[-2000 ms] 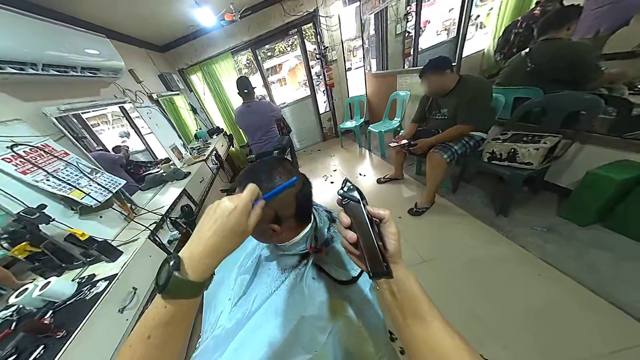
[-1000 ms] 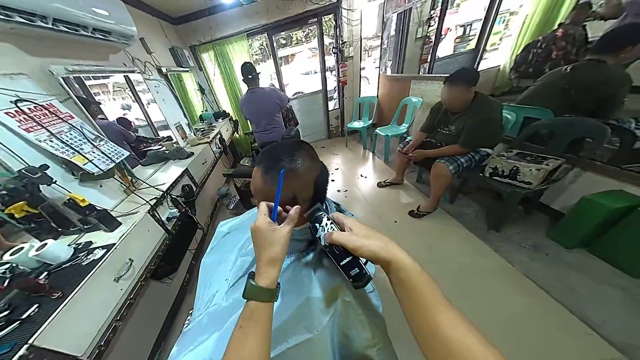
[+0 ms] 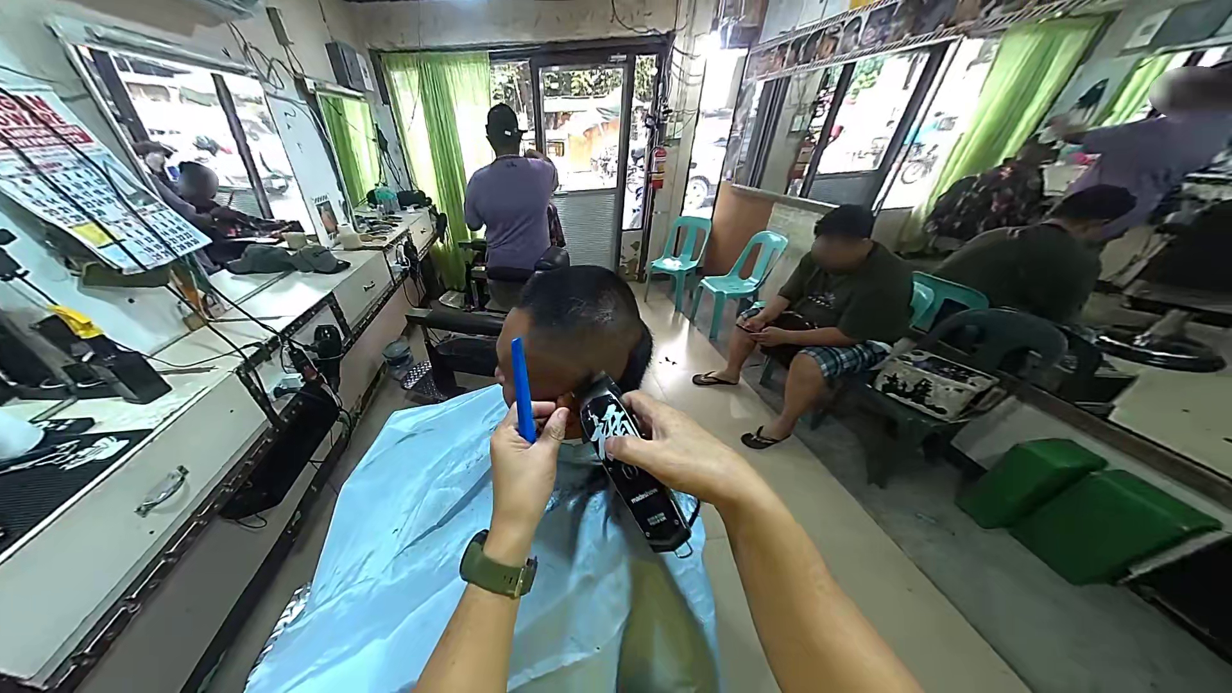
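Note:
A seated person's head [image 3: 577, 322], with short dark hair, is in front of me above a light blue barber cape [image 3: 414, 539]. My left hand [image 3: 527, 462] grips a blue comb [image 3: 522, 390], which stands nearly upright by the side of the head; its fingertips are close to the ear area. In my right hand [image 3: 679, 448] is a black hair clipper [image 3: 635, 472] with white marks on its body, its blade end against or very near the hair low on the head. Whether the blade touches cannot be told. A green watch [image 3: 497, 568] is on my left wrist.
A white counter with drawers [image 3: 183, 462] runs along the left, bearing tools and caps. Another person [image 3: 508, 202] stands by a barber chair ahead. A person [image 3: 833, 298] sits at the right near green plastic chairs [image 3: 739, 274]. Green boxes [image 3: 1107, 520] lie at the lower right.
Both hands came down from beside the head, where they were apart, to its lower part. The comb has turned from slanted to upright, and the clipper has moved in to the hair.

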